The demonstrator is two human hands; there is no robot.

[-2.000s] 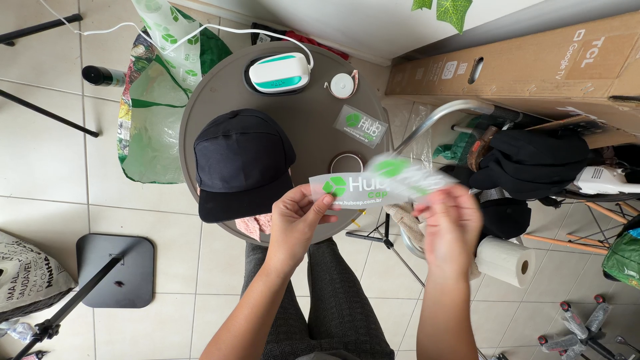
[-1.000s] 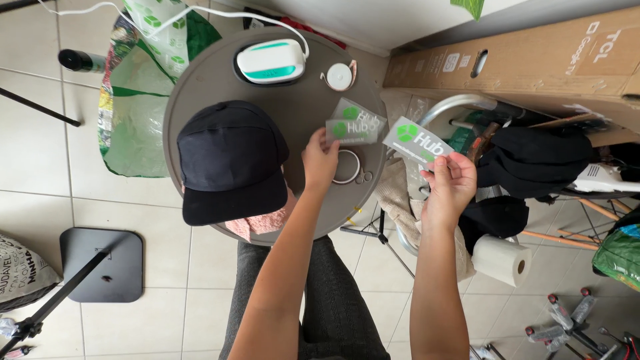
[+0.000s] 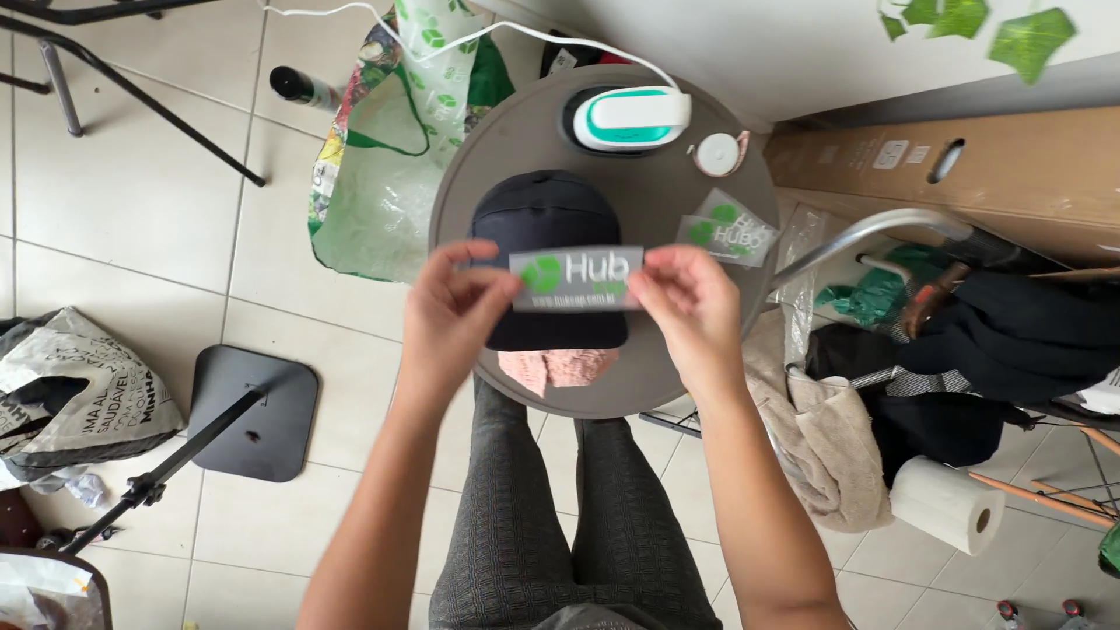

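Note:
Between my two hands a printed transfer film [image 3: 573, 278] with a green logo and white lettering is stretched flat above the dark cap. My left hand [image 3: 464, 302] pinches its left end, my right hand [image 3: 687, 302] its right end. The dark cap [image 3: 547, 206] lies on the round grey table [image 3: 661, 376], brim towards me, with a pink textured cloth [image 3: 560, 367] under it. More printed films [image 3: 731, 232] overlap at the table's right. A white and teal mini heat press [image 3: 634, 118] rests on a dark base at the back, beside a round tape measure [image 3: 717, 156].
A white cord [image 3: 516, 26] runs from the press to the left. Left of the table are a reusable bag [image 3: 376, 210] and a black stand base [image 3: 254, 437]. To the right are a cardboard box [image 3: 989, 175], a curved metal tube [image 3: 875, 223], dark clothes [image 3: 989, 337] and a paper roll [image 3: 945, 503].
My left hand has left the films at the table's right and now grips one end of the film that my right hand held. Both hands and that film have moved left, over the cap.

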